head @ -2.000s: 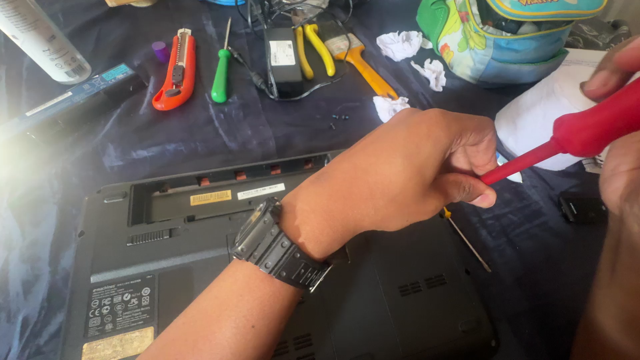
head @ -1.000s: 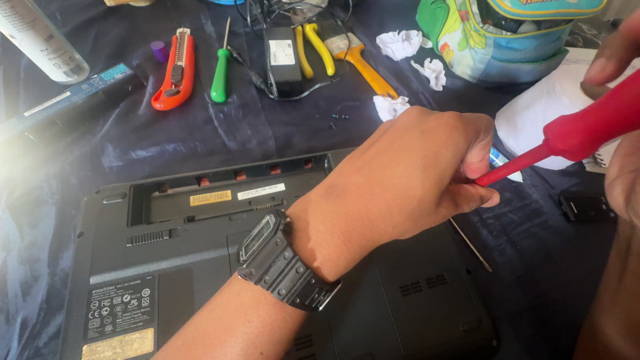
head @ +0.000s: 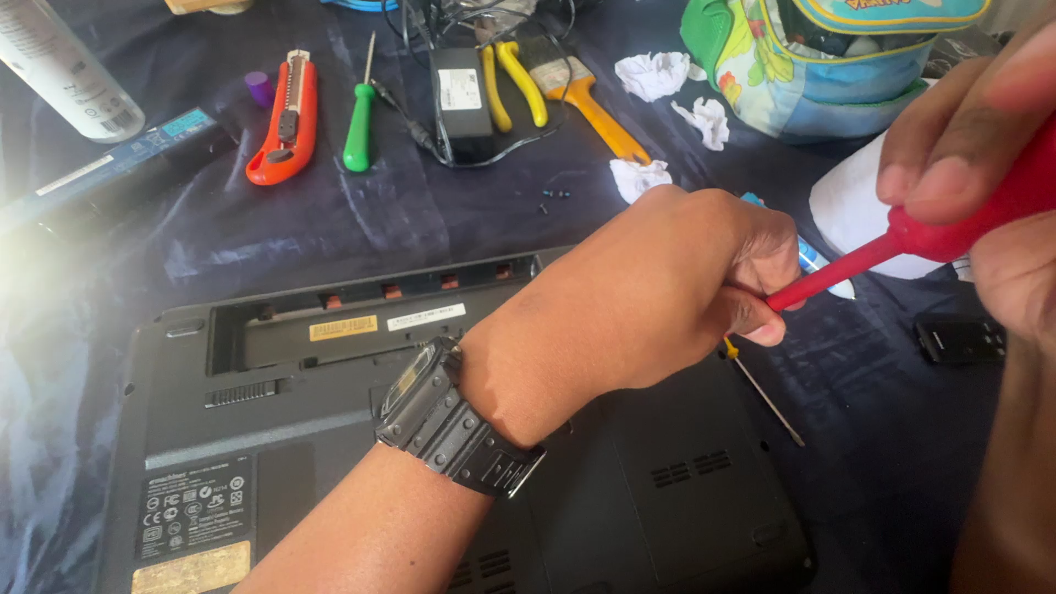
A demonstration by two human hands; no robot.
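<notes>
A black eMachines laptop [head: 330,445] lies underside up, its long battery bay uncovered at the far edge. My left hand [head: 652,289], with a black watch on the wrist, reaches across it and pinches the front end of a red screwdriver [head: 841,264] above the laptop's far right corner. The tool's tip is hidden by those fingers. Its thick handle is in my right hand [head: 982,157], close to the camera at the right edge. Beneath my left fingers, a second screwdriver with a yellow part and thin metal shaft [head: 767,400] lies at the laptop's right side.
Behind the laptop lie a battery pack [head: 107,165], an orange utility knife [head: 285,124], a green screwdriver [head: 358,124], a power adapter [head: 462,103], yellow-handled pliers [head: 524,87], a paintbrush [head: 598,115], crumpled paper [head: 652,74] and small screws [head: 557,195]. A colourful bag [head: 808,74] stands far right.
The fingers of my right hand have shifted on the red handle. My left hand keeps its pinch on the front of the tool, and the laptop has not moved.
</notes>
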